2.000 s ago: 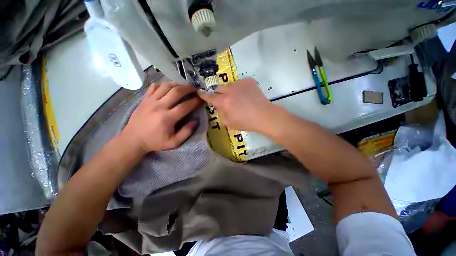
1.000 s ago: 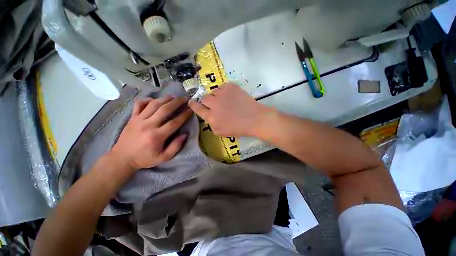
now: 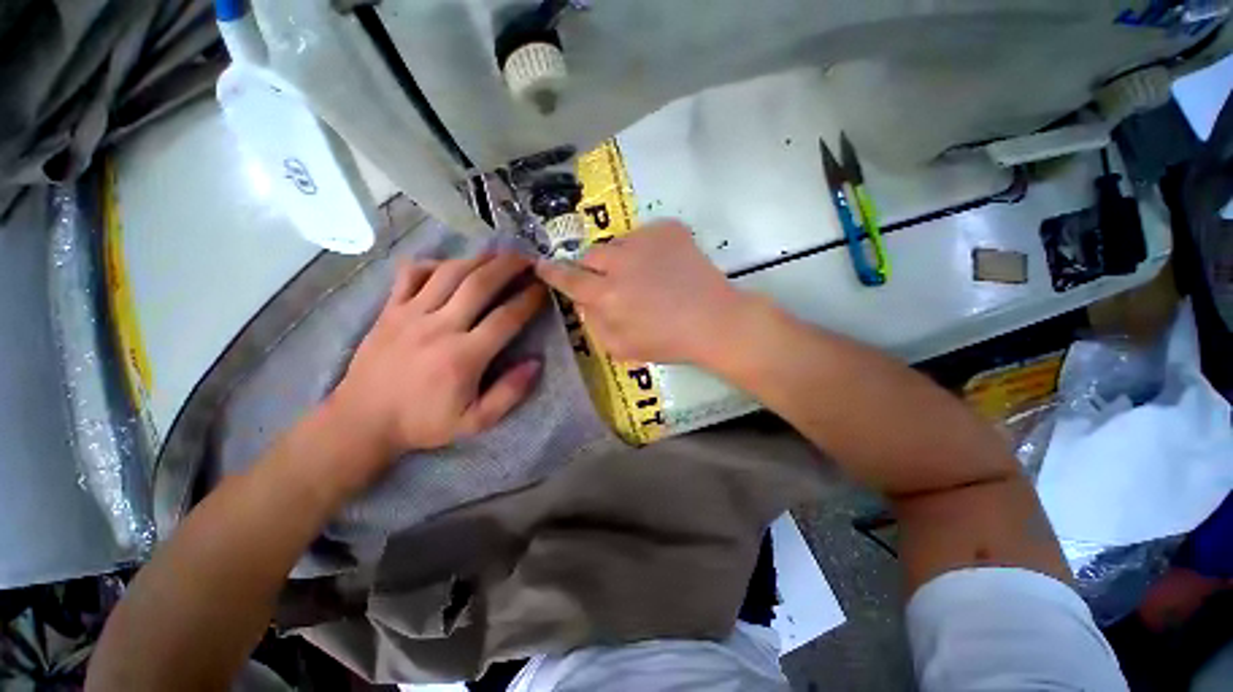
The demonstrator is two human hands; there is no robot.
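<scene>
A grey-brown garment piece (image 3: 541, 521) lies on the machine bed and drapes over its front edge towards my lap. My left hand (image 3: 444, 354) is spread flat on the cloth, its fingertips close to the needle area. My right hand (image 3: 646, 291) is at the cloth's right edge, its index finger and thumb pinching the edge beside the presser foot area. The fingertips of both hands nearly touch. The needle area (image 3: 521, 203) is small and blurred, and the stitching point is partly hidden by my fingers. Yellow printed tape (image 3: 629, 385) shows right of the cloth edge.
The off-white machine head (image 3: 757, 68) spans the top. A white lamp (image 3: 295, 160) stands left of the needle. Thread snips (image 3: 855, 216), a flat tan block (image 3: 1001, 265) and a black tray (image 3: 1082, 250) lie right. A plastic bag (image 3: 1136, 433) is beyond the table; more cloth (image 3: 115, 81) is heaped upper left.
The camera view shifted and came back. Between my hands, the cloth edge has moved slightly towards the needle, and more yellow tape shows beside it. Both hands remain at the needle area.
</scene>
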